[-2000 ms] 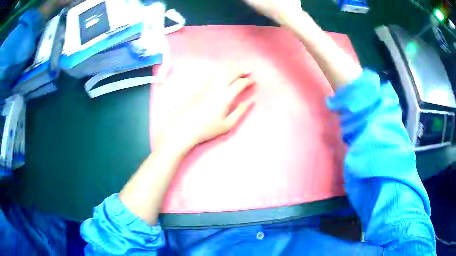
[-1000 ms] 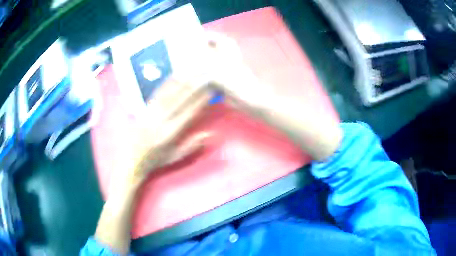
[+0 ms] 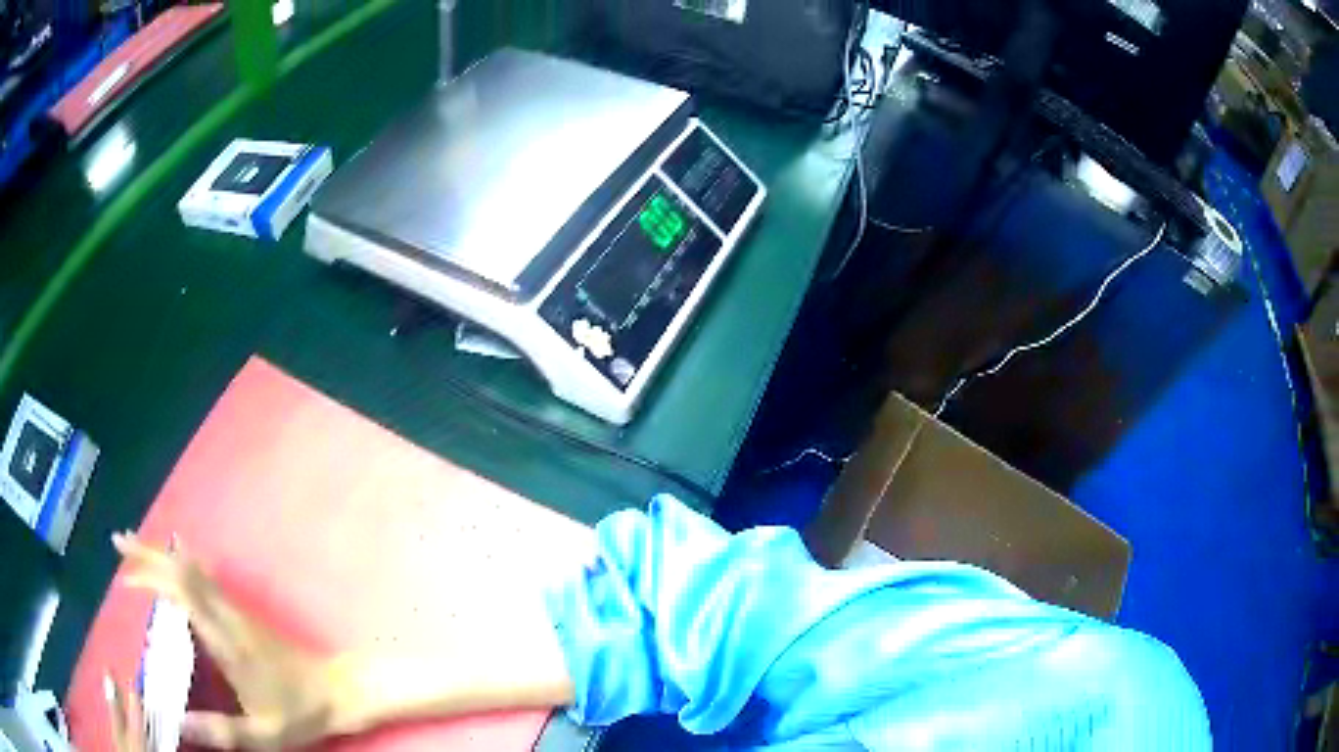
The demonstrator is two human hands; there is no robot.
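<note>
My right hand is low at the left, reaching over the pink-red mat. Its fingers and thumb are spread around a narrow white-and-blue item, which looks like a sleeve or box seen edge-on. The item is blurred and cut off by the bottom edge. Of my left hand only fingertips show at the item's left side; the rest is out of the picture, and its grip cannot be told.
A bench scale with green digits stands beyond the mat. One small white-and-blue box lies left of the scale, another by the mat's left edge. A brown open carton is on the right, near my sleeve. A dark cord runs beside the mat.
The view has swung to the right, bringing the scale to the middle and the carton into view. The hands and mat now sit lower left. The large sleeve face now shows only edge-on.
</note>
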